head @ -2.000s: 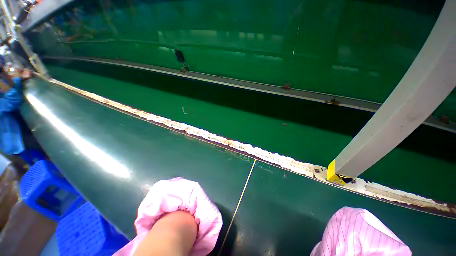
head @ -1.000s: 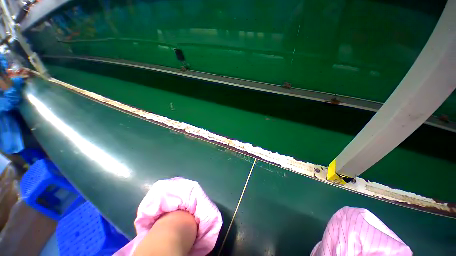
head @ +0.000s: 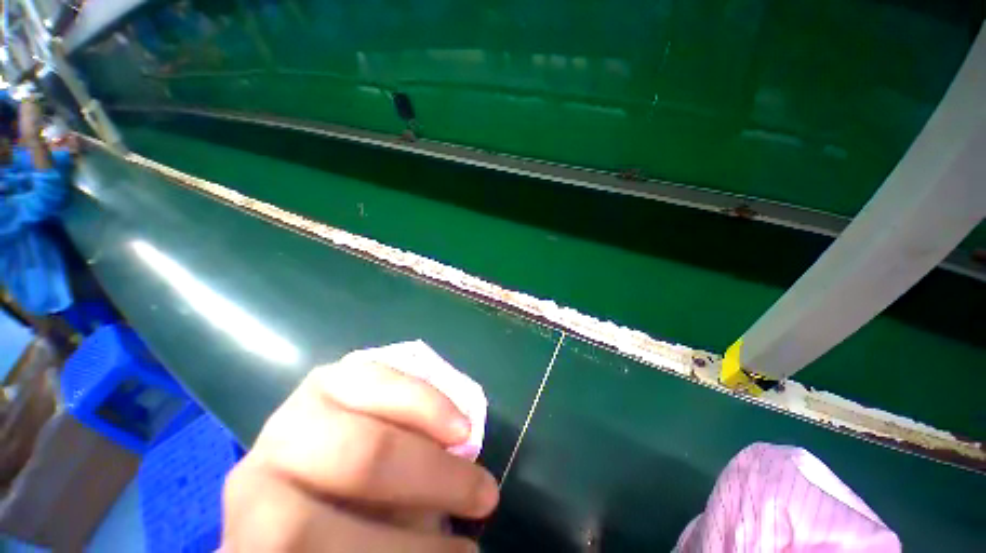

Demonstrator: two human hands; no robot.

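Note:
My left hand [head: 357,464] is large and close at the lower centre-left, with its fingers curled and pointing right. Pale pink and white cloth [head: 438,378] shows behind and beyond the fingers and looks like the sleeve cuff. Whether the fingers grip it or only pass in front of it cannot be told. A pink striped sleeve [head: 795,502] rests over the dark green worktop [head: 638,454] at the lower right; my right hand is not visible. A ragged whitish edge strip [head: 508,299] runs along the worktop's far edge, untouched.
A green conveyor belt [head: 454,238] lies beyond the strip. A pale grey post [head: 865,259] slants up at the right, with yellow tape at its foot. Blue stools [head: 119,389] and a brown carton [head: 70,475] are at lower left. A person in blue [head: 32,205] is at far left.
My left hand has come into view in front of its cuff, where only bare skin inside the cuff showed before. The view has shifted slightly. The right sleeve has barely moved.

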